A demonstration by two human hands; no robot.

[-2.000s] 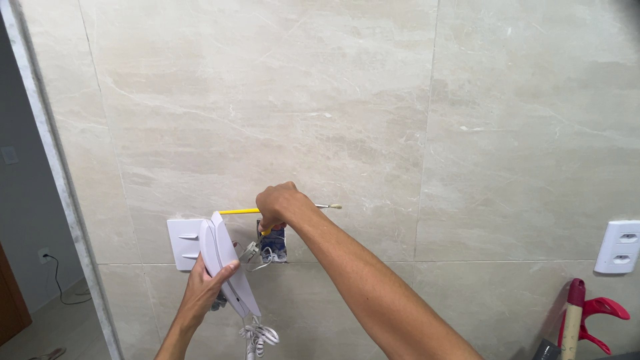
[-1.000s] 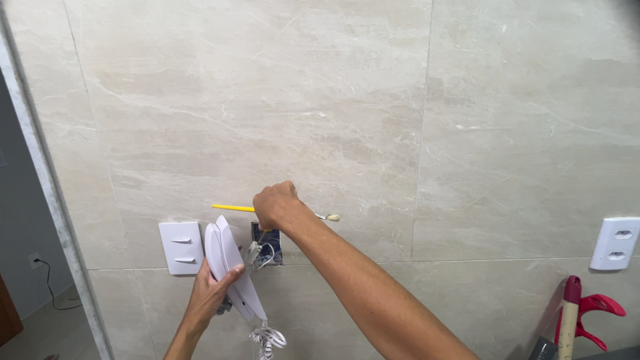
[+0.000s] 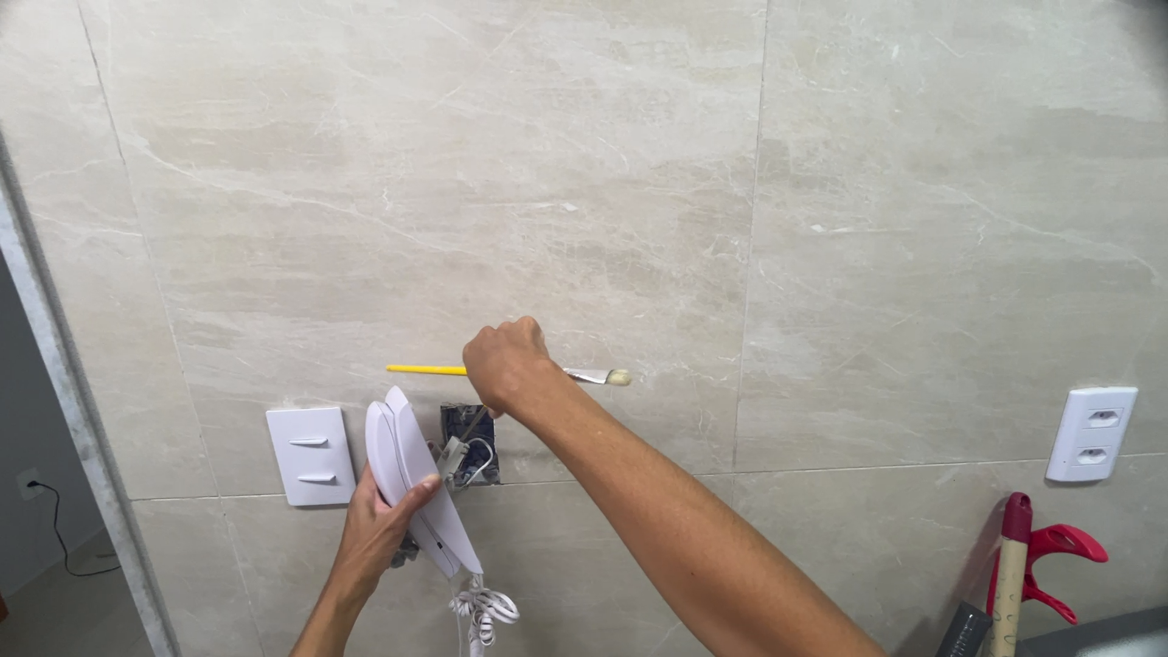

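My left hand [image 3: 388, 511] grips a white intercom handset on its base [image 3: 415, 488], tilted edge-on to me. A coiled white cord [image 3: 484, 611] hangs from its lower end. Right of it, an uncovered wall box [image 3: 471, 429] shows dark blue inside, with a grey-white connector or bracket [image 3: 451, 456] and a looped white wire at its front. Above the box my right hand [image 3: 511, 365] is closed around a paintbrush with a yellow handle [image 3: 424, 370], held level, bristles to the right. A thin metal shaft runs from under that hand toward the box; its handle is hidden.
A white two-rocker switch plate [image 3: 310, 456] is left of the handset. A white double socket plate [image 3: 1092, 435] is at the far right. Below it stand a pole with a dark red cap [image 3: 1011, 557], a red plastic piece [image 3: 1063, 543] and a dark cylinder. A wall edge is at left.
Two seconds ago a bit of yellow showed beneath my right hand near the wall box; now a thin shaft shows there. Both hands keep their holds.
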